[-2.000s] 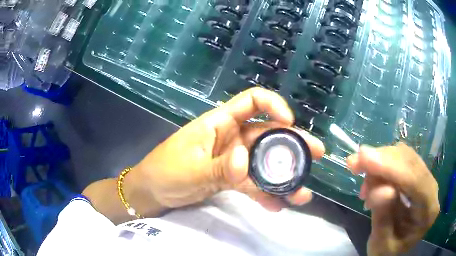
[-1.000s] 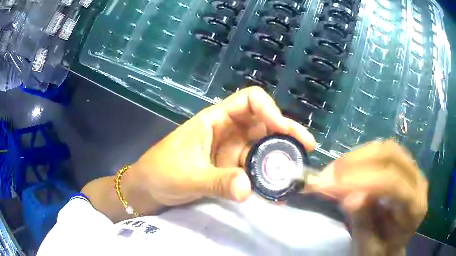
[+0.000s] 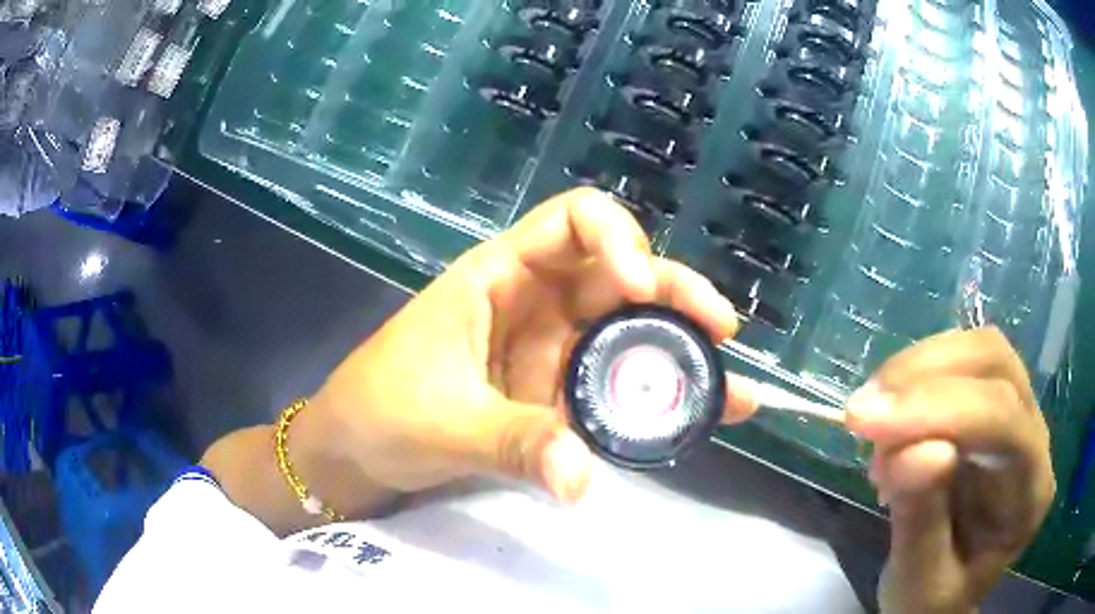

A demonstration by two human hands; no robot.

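My left hand (image 3: 516,360) holds a round speaker driver (image 3: 645,385) by its black rim, with the clear front facing me. Fine radial lines and a pink-red ring show through the front. My right hand (image 3: 949,444) pinches a thin pale cotton swab (image 3: 799,405) between thumb and finger. The swab points left towards the driver's right side. Its tip lies near my left fingertips, and I cannot tell whether it touches them.
A large clear blister tray (image 3: 480,216) lies on the green bench, with rows of black drivers (image 3: 793,168) standing on edge. Stacked clear packs (image 3: 102,144) are at the upper left. Blue plastic stools (image 3: 114,468) stand on the grey floor at left.
My right hand moved in to the driver's front one second ago and is now back to the right with the swab. The driver has shifted slightly left in my left hand.
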